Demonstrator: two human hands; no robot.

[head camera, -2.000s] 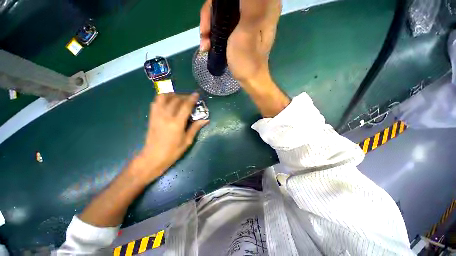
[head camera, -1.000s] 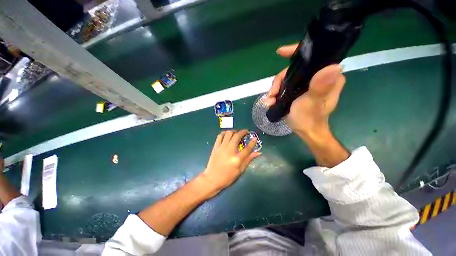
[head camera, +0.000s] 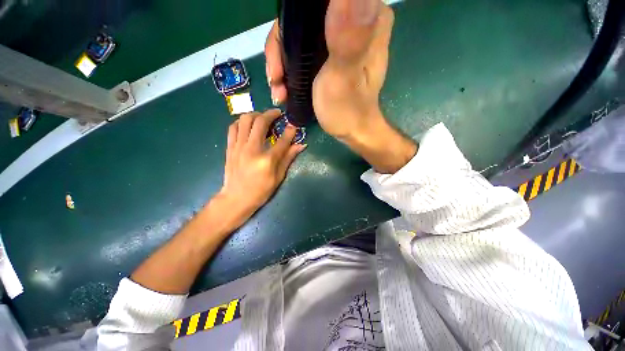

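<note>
My left hand pinches an open smartwatch housing on the green bench, with a bit of yellow showing under the fingers. My right hand grips the black electric screwdriver upright, its lower end over the housing; the bit tip is hidden. A second open housing with a blue circuit board lies against the pale rail, its white battery beside it. The round screw plate cannot be made out behind my right hand and the screwdriver.
Beyond the pale rail, more units lie on the green belt. A grey metal bar meets the rail at left. A thick black cable curves at right. A small orange-brown scrap and a white strip lie at left.
The screwdriver's lower end has moved from the round plate to the housing in my left hand. The camera view has also shifted. My left hand still holds the housing.
</note>
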